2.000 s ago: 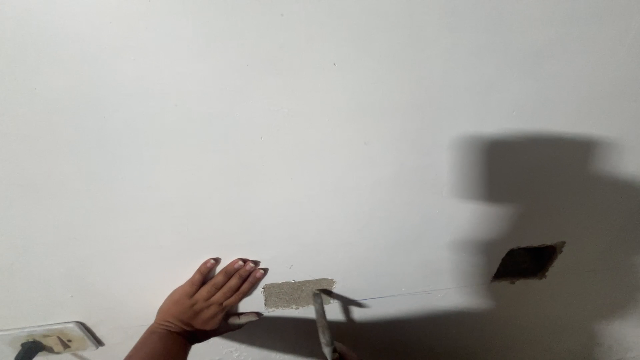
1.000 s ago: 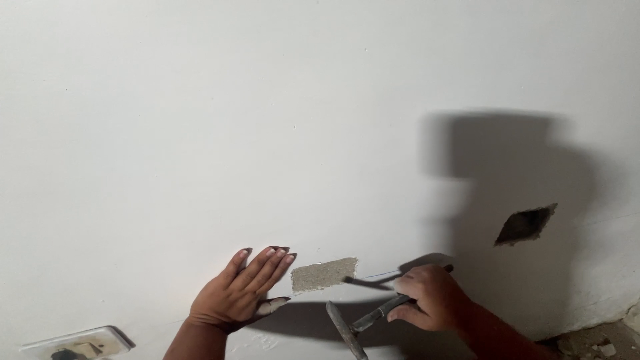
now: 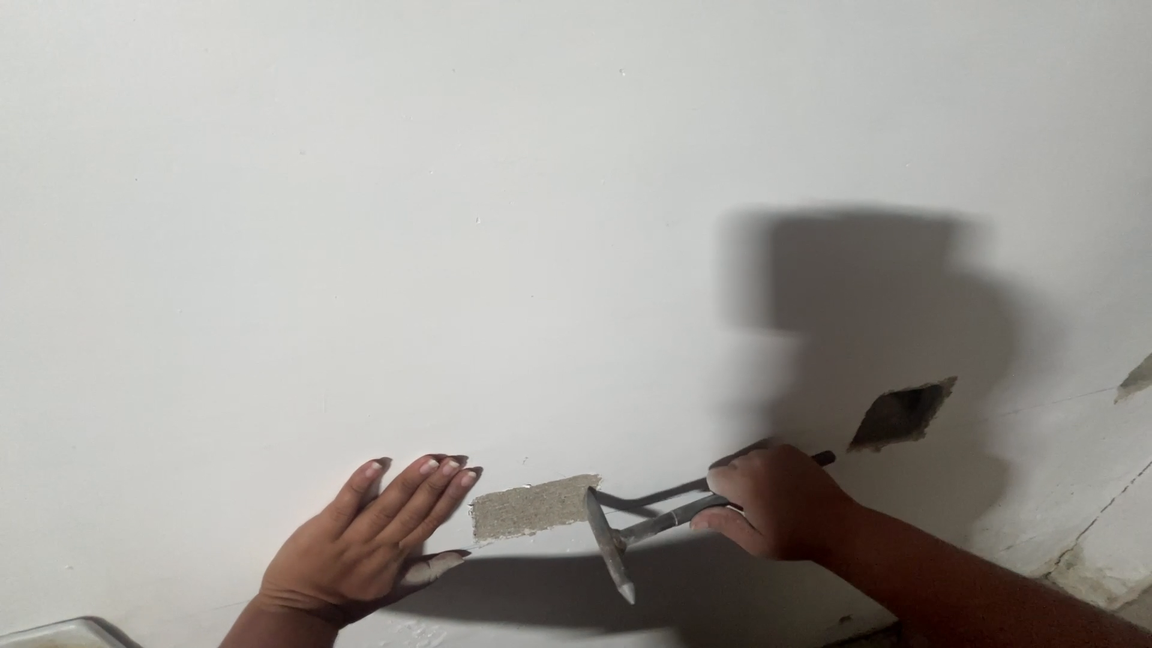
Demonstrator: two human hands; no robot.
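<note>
My left hand (image 3: 364, 526) lies flat against the white plastered wall (image 3: 432, 270), fingers spread a little, holding nothing. Just right of its fingertips is a rectangular patch of bare grey masonry (image 3: 533, 507) with ragged edges. My right hand (image 3: 774, 502) grips the dark handle of a pick-type hammer (image 3: 611, 544) with a narrow pointed head. One end of that head is at the patch's right edge; the other points down. Whether the upper tip touches the wall cannot be told. A faint line runs along the wall by the patch.
A dark, roughly diamond-shaped hole (image 3: 904, 414) opens in the wall at the right. Another grey chipped spot (image 3: 1136, 380) shows at the right edge. A pale tray-like object (image 3: 67, 633) is partly visible at the lower left. Cracked, damaged plaster (image 3: 1089, 567) lies at the lower right.
My right hand, almost hidden at first, has come into view holding the hammer. The hammer head has moved back up to the patch's right edge since one second ago. My left hand stays on the wall.
</note>
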